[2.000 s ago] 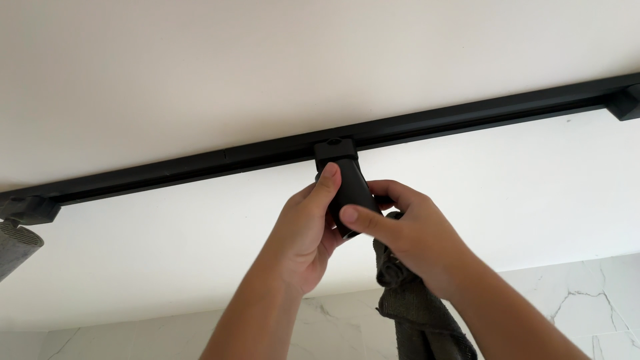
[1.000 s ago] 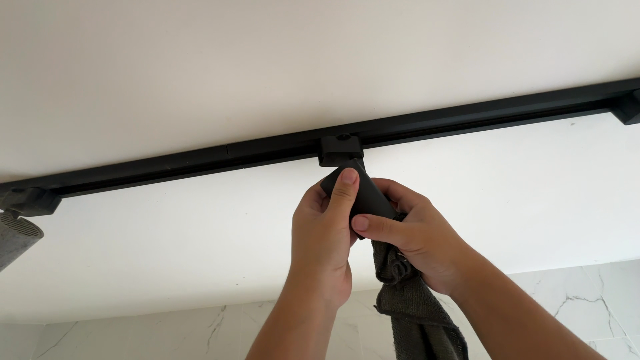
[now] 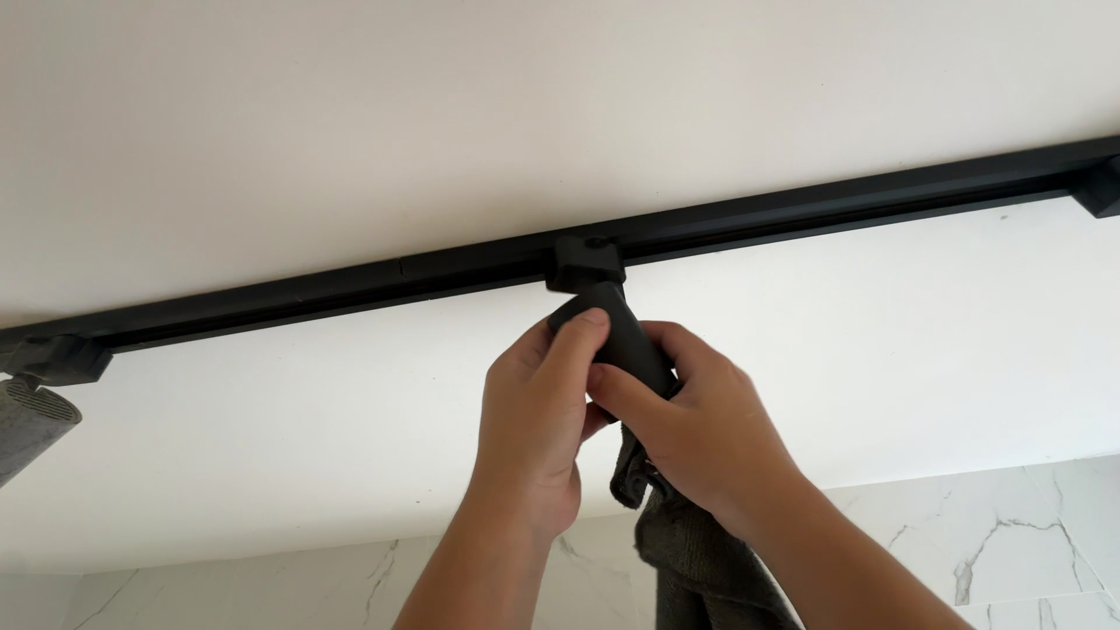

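Observation:
A black cylindrical track light head (image 3: 632,343) hangs tilted under its adapter (image 3: 584,262) on a black ceiling track (image 3: 805,206). My left hand (image 3: 538,411) grips the lamp head from the left, thumb near its upper end. From the right, my right hand (image 3: 700,411) holds the same lamp head lower down, thumb across its front. A dark grey cloth (image 3: 700,560) hangs below my right hand, and its upper end is hidden behind the fingers. How the cloth is held cannot be seen.
Another track light (image 3: 37,420), greyish and dusty-looking, hangs from the track at far left. Part of a further black adapter (image 3: 1101,188) shows at the right edge. The white ceiling (image 3: 350,131) lies behind the track, with marble-patterned wall tiles (image 3: 971,551) lower down.
The lamp head has tilted since the oldest frame, where it sat closer against its adapter. Both hands have shifted with it and still grip it.

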